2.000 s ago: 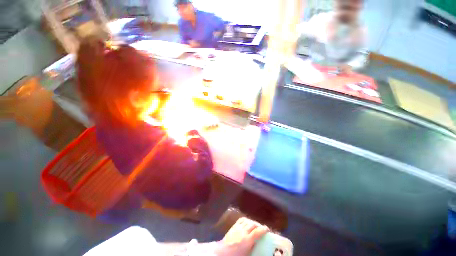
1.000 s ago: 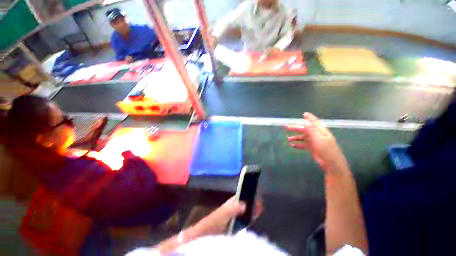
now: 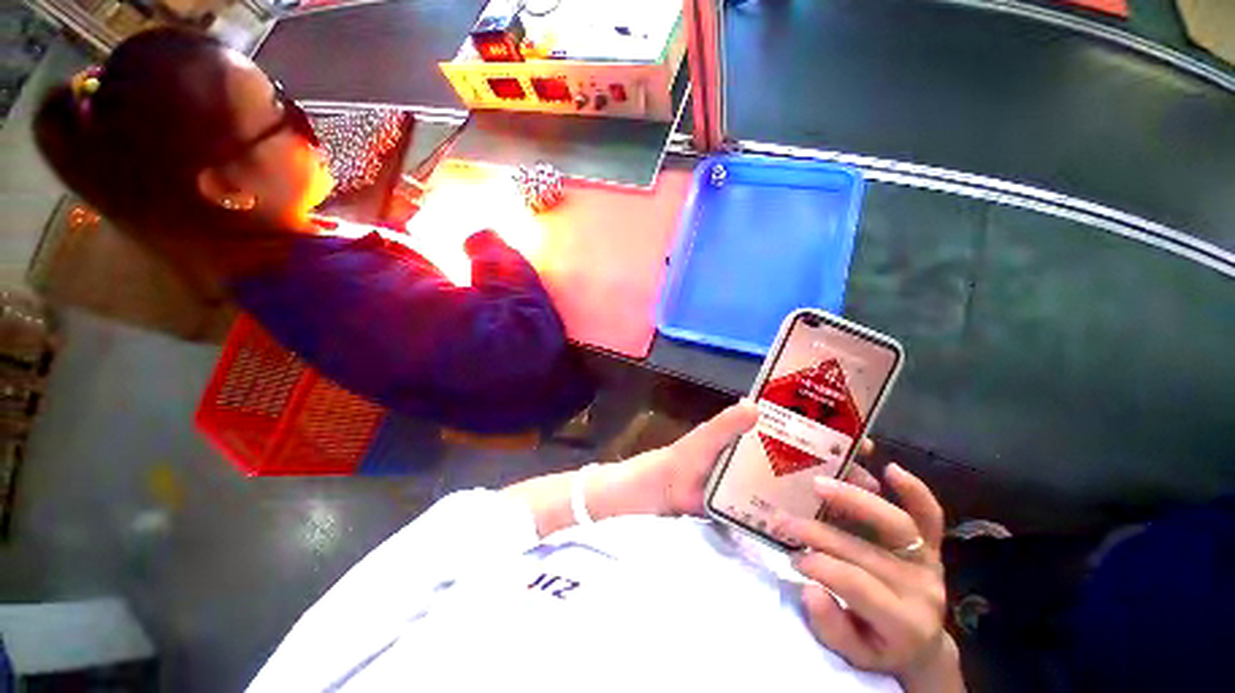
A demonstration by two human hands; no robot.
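Note:
A smartphone [image 3: 809, 427] with a pale edge and a lit screen showing a red diamond shape is held low in front of me. My left hand [image 3: 707, 458] grips it along its left side, with fingertips showing at its right edge. My right hand [image 3: 878, 569] is at the lower right of the phone, fingers spread and bent over the lower screen; whether a fingertip touches the screen I cannot tell. The right hand holds nothing and wears a ring.
A blue tray [image 3: 765, 257] with one small metal part in its upper left corner lies on the green bench [image 3: 1002, 318]. At left, a person [image 3: 406, 318] works at a red mat [image 3: 610, 264] in bright glare, below a control box [image 3: 562, 84]. A red basket [image 3: 291, 399] stands behind them.
The view has tilted down. My right hand has come from above the bench to the phone. The phone's screen now faces me and is lit with a picture.

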